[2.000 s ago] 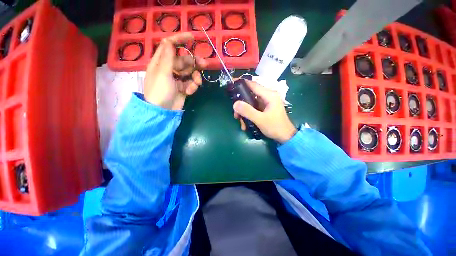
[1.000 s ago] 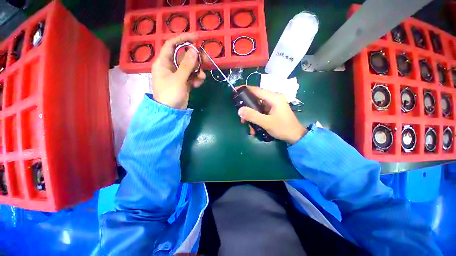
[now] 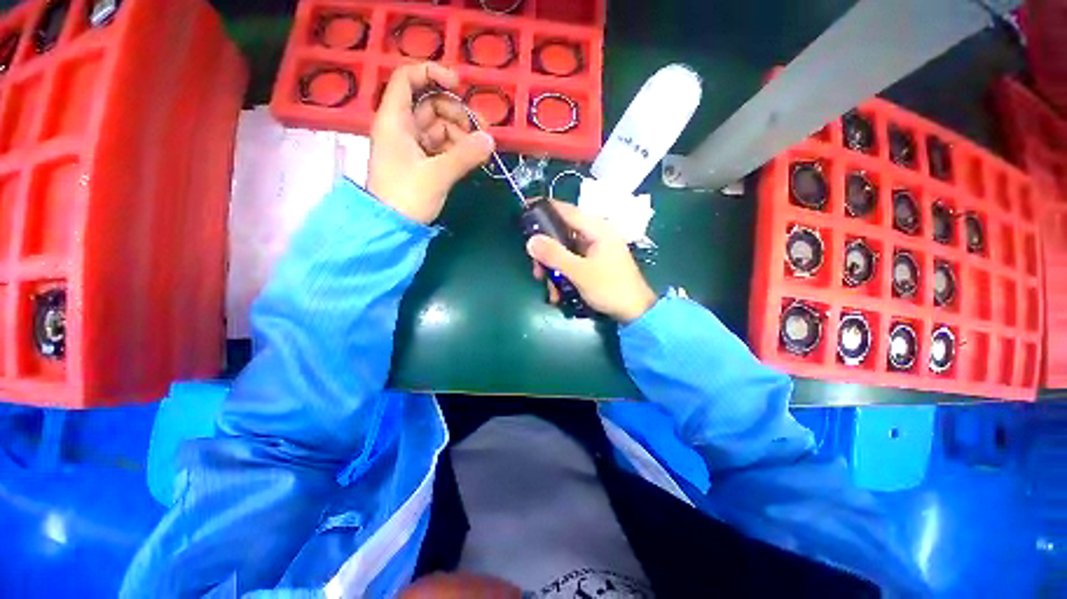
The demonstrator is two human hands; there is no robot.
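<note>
My left hand [image 3: 424, 146] holds a thin open ring [image 3: 451, 98] by its rim, above the near edge of the red centre tray [image 3: 439, 131]. My right hand [image 3: 591, 257] grips the thick black handle of a screwdriver [image 3: 545, 222]. Its thin silver shaft points up and left, and its tip is at or close to the ring; I cannot tell if they touch. The centre tray holds open rings with red showing through. A small shiny cluster [image 3: 531, 173], possibly in clear bag, lies just in front of the tray.
A pale loose ring [image 3: 569, 185] lies beside a white wipe [image 3: 620, 213]. A white bottle [image 3: 647, 126] lies behind it. A grey metal arm [image 3: 807, 88] slants down at right. A red tray [image 3: 766, 287] holds round units. Stacked red trays [image 3: 158, 222] and white paper [image 3: 287, 176] are at left.
My left fingers have turned the ring from facing me to a more edge-on tilt. The screwdriver stays in my right hand, pointing at the ring. The whole view has shifted.
</note>
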